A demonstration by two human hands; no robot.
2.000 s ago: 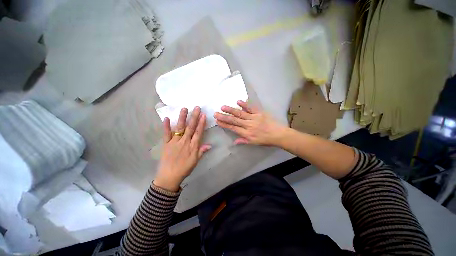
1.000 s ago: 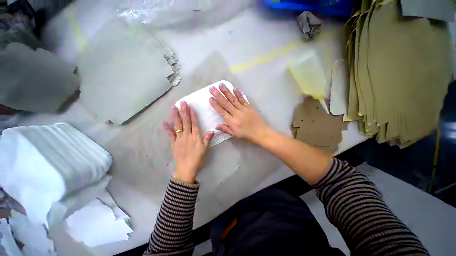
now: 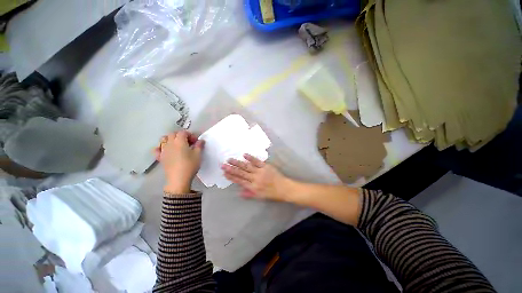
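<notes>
A white notched piece (image 3: 229,143) lies flat on the grey-brown work sheet (image 3: 257,229). My right hand (image 3: 254,178) rests on its lower right part, palm down with fingers spread. My left hand (image 3: 182,157) is at the piece's left edge, over the near right edge of the pale grey panel stack (image 3: 134,123). Its fingers are bent together and pointing down; whether they pinch anything is hidden.
The glue bottle (image 3: 323,88) lies with its nozzle over a brown pattern piece (image 3: 352,146). Olive-tan panels (image 3: 446,68) are at right. A blue tray (image 3: 297,23), crumpled scrap (image 3: 313,37) and clear plastic bag (image 3: 166,34) are at the far side. White reinforcements (image 3: 86,214) stand at left.
Both hands pressed flat on the white piece before. It now lies turned, with its notched edge to the right. My left hand has moved left and its fingers have bent. The view has shifted.
</notes>
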